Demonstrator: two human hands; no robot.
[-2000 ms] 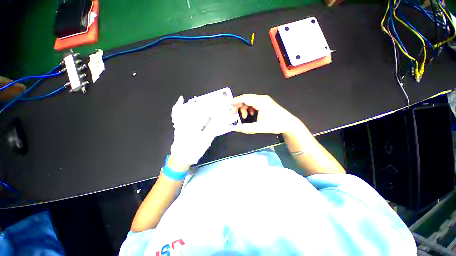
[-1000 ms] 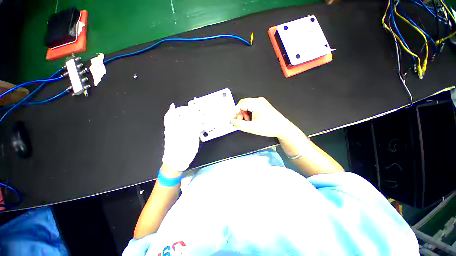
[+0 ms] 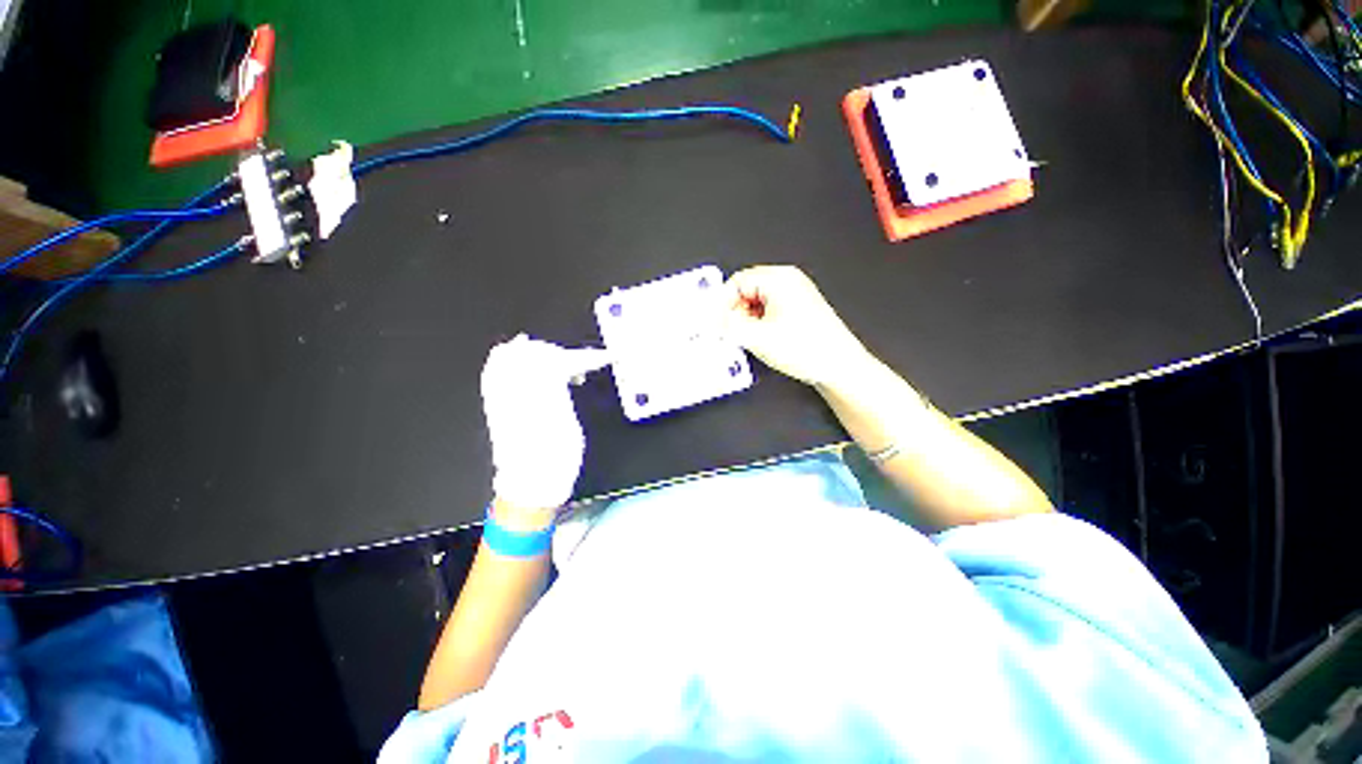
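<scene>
A pale square unit (image 3: 675, 343) with dark dots near its corners lies in front of me, its pale plate side up. My left hand (image 3: 535, 426), in a white glove with a blue wrist band, is at its left, with fingertips reaching its left edge. Whether they grip it is unclear. My bare right hand (image 3: 795, 321) has curled fingers on its right edge near the upper right corner. The right fingertips are partly hidden, and any small part in them cannot be made out.
A similar unit (image 3: 949, 135) sits on an orange-red pad (image 3: 896, 221). A black unit (image 3: 199, 75) rests on another pad. A blue cable (image 3: 568, 115), connector block (image 3: 271, 206), white scrap (image 3: 332, 190), mouse (image 3: 87, 385) and tangled cables (image 3: 1285, 194) lie around the mat.
My left hand has drawn back from over the plate to its left edge, uncovering more of it. My right hand has moved slightly up along the right edge. The whole view has shifted slightly.
</scene>
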